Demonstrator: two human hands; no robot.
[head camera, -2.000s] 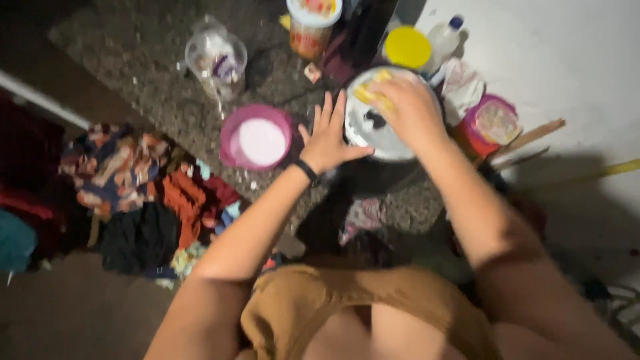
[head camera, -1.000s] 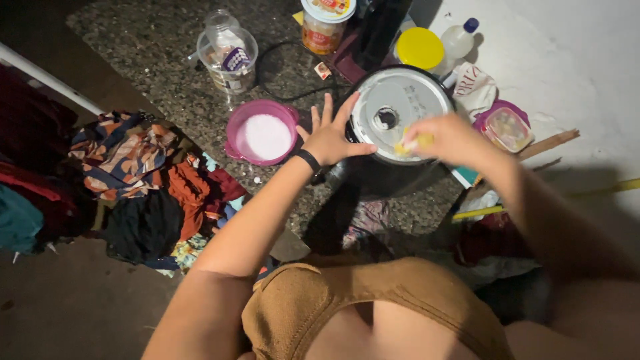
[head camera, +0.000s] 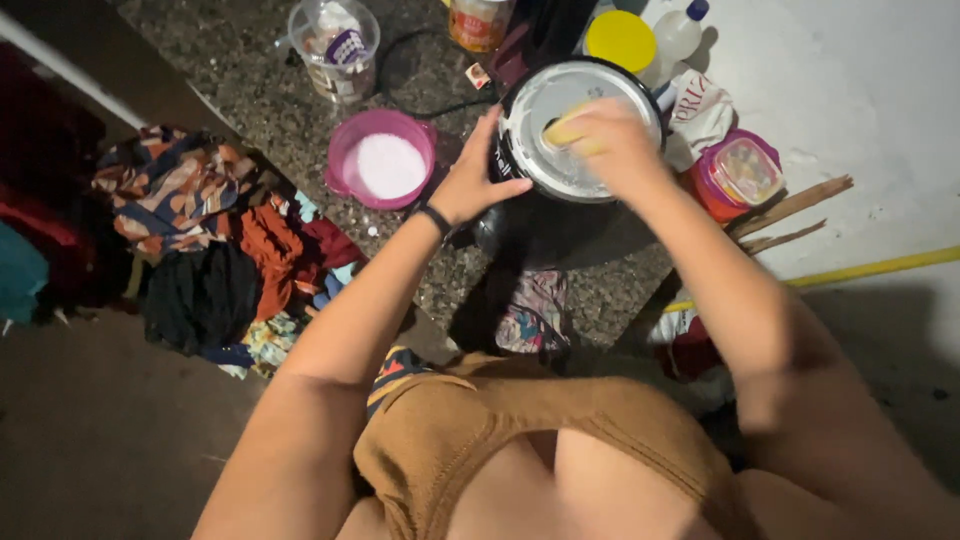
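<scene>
A round black appliance with a silvery metal top (head camera: 547, 94) stands on a speckled stone counter. My right hand (head camera: 619, 142), blurred, holds a yellow sponge (head camera: 566, 129) against the top, over its central knob area. White streaks, like suds, lie on the metal. My left hand (head camera: 480, 172) has its fingers and thumb spread against the left side of the appliance and grips no separate object. Just left of that hand is a pink plastic bowl (head camera: 337, 161) with white, foamy-looking contents.
Clear plastic tub (head camera: 360, 82) with items at the upper left. A yellow-lidded container (head camera: 620, 39), a bottle (head camera: 679, 34), a white cloth (head camera: 701, 112), a pink-lidded container (head camera: 735, 176) and wooden sticks (head camera: 795, 204) stand or lie right. Clothes (head camera: 202, 292) are heaped left.
My right hand with the sponge has moved from the lower right part of the metal top, one second ago, to around its middle. My left hand stays at the appliance's left side.
</scene>
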